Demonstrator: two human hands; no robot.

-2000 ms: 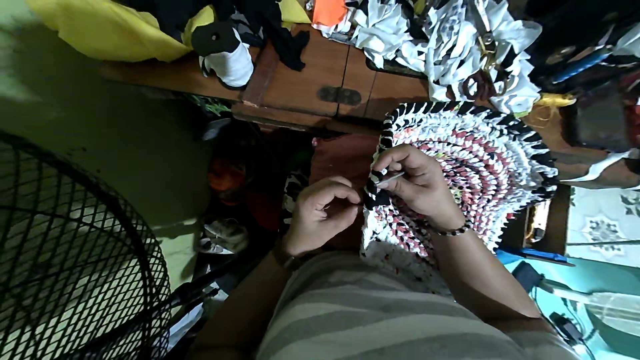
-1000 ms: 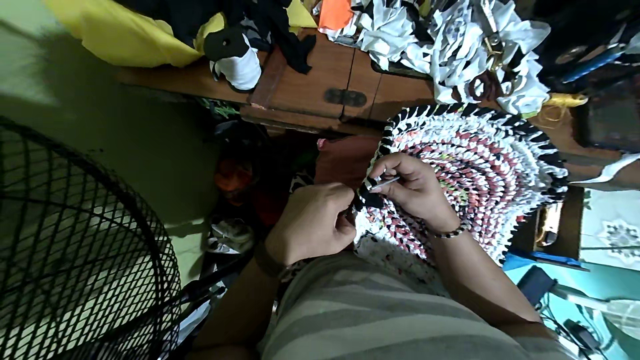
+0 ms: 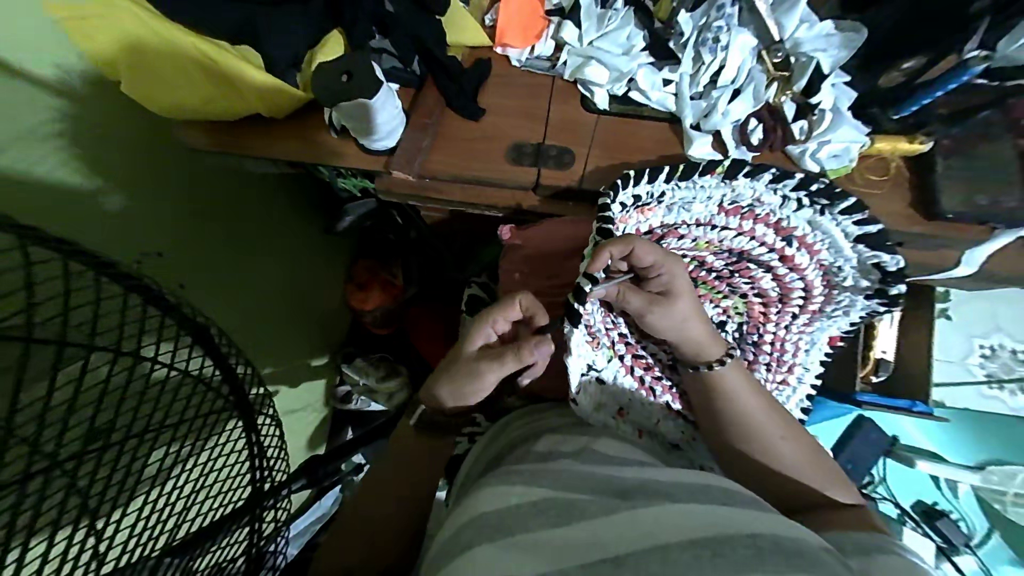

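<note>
A round rug of white, red and black fabric strips [image 3: 752,272] lies against my lap and the table edge, its rim bound with black fabric. My right hand [image 3: 652,292] rests over its left part, with a thin metal hook or needle [image 3: 612,284] pinched between thumb and fingers at the black binding. Just left of the rug's edge is my left hand [image 3: 492,352], its fingers curled; a bit of dark material shows near the fingertips, and whether they pinch it is unclear.
A wooden table [image 3: 488,120] carries white fabric strips [image 3: 608,52], scissors [image 3: 774,72], yellow thread [image 3: 896,146], a white roll with a dark top [image 3: 364,104], and yellow cloth [image 3: 208,80]. A black fan guard [image 3: 144,400] stands at left. Cables and a black adapter [image 3: 862,448] are at lower right.
My left hand was against the rug's edge a second ago and is now apart from it, further left. The right hand stays at the black binding.
</note>
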